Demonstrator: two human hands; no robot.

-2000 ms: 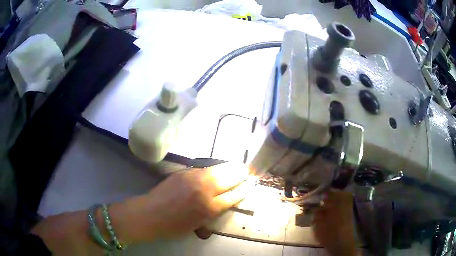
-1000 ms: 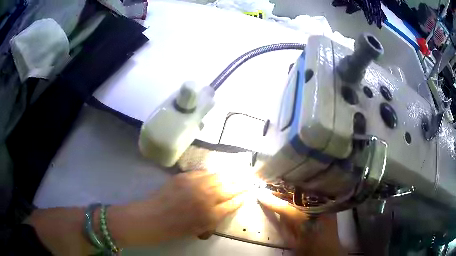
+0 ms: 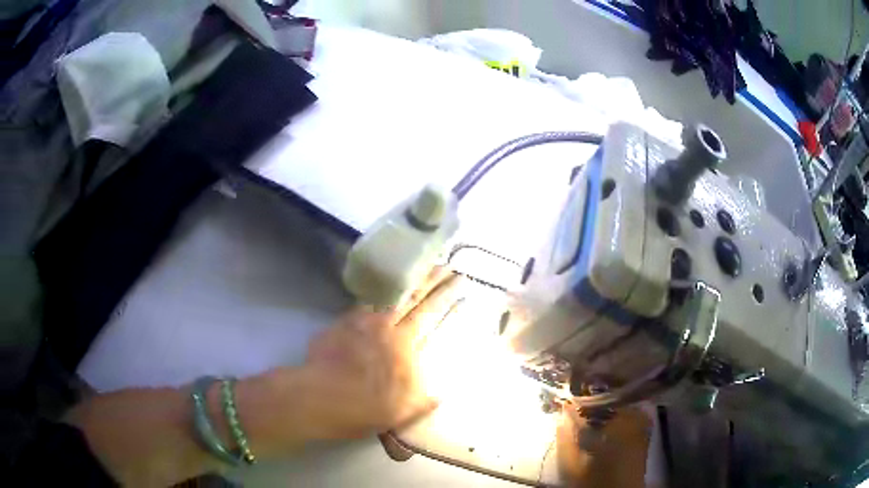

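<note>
My left hand (image 3: 367,372) lies on the table left of the needle area, fingers reaching into strong glare below the lamp; whether they hold cloth cannot be told. My right hand (image 3: 605,443) is partly hidden under the head of the white sewing machine (image 3: 619,238), its fingertips out of sight. A narrow dark fabric strip (image 3: 300,205) runs from the black pieces toward the lamp and passes behind it. The needle and presser foot are lost in glare. Part of the bed plate's outline (image 3: 491,255) shows beyond my left fingers.
The white lamp (image 3: 395,248) stands over my left hand. Flat black cut pieces (image 3: 229,105) lie at left beside a grey heap (image 3: 27,205) with a white cloth piece (image 3: 112,88). Dark strips (image 3: 700,448) hang right of my right hand. A purple-black bunch (image 3: 691,43) lies beyond.
The view has shifted, so the machine and lamp sit lower and farther right. My left fingers now reach upward near the lamp. The grey strip seen beside them earlier is no longer distinguishable.
</note>
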